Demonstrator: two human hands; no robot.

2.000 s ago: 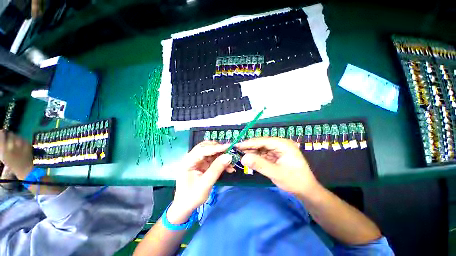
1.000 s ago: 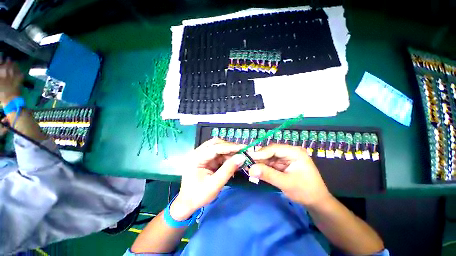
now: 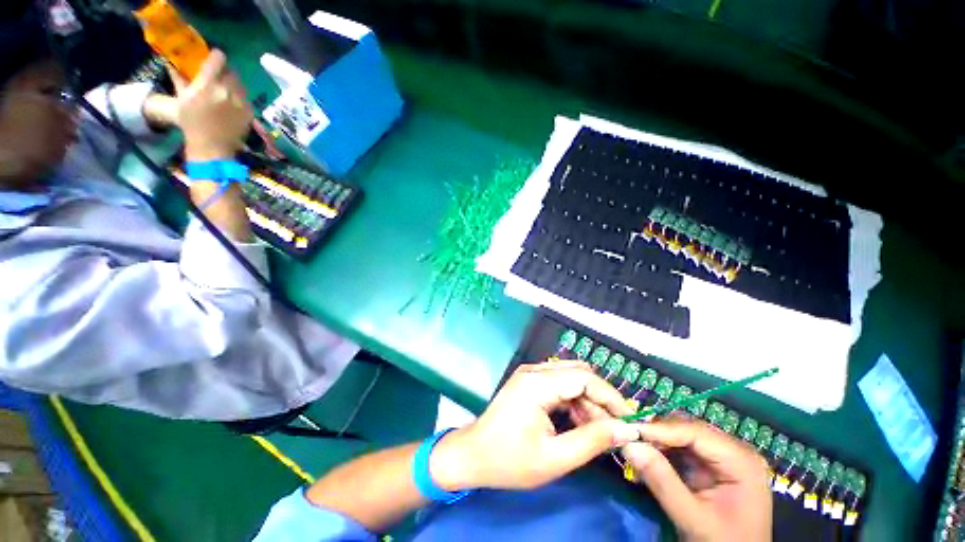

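Note:
My left hand (image 3: 556,423), with a bright blue wrist band, pinches a thin green edge strip (image 3: 720,391) that points up and right. My right hand (image 3: 704,476) meets it, fingertips close together at the strip's lower end. A small piece with a yellow patch (image 3: 631,470) shows between and below the fingertips; the board itself is mostly hidden by the fingers. Just beyond the hands, a black work tray (image 3: 542,337) holds a row of small green circuit boards (image 3: 748,428) with wires and white plugs. The hands cover part of the row.
A white backing sheet (image 3: 862,254) bears black pads (image 3: 593,201) and a group of boards (image 3: 698,241). Green scrap rails (image 3: 473,228) lie left of it, a pale blue slip (image 3: 897,416) right. At left, a person holds an orange tool (image 3: 173,38) beside a blue box (image 3: 365,101) and another board tray (image 3: 349,201).
The view has turned left and tilted, so the bench appears slanted and more of the neighbouring person shows. The neighbour's orange tool has come into view. My hands remain together at the green strip.

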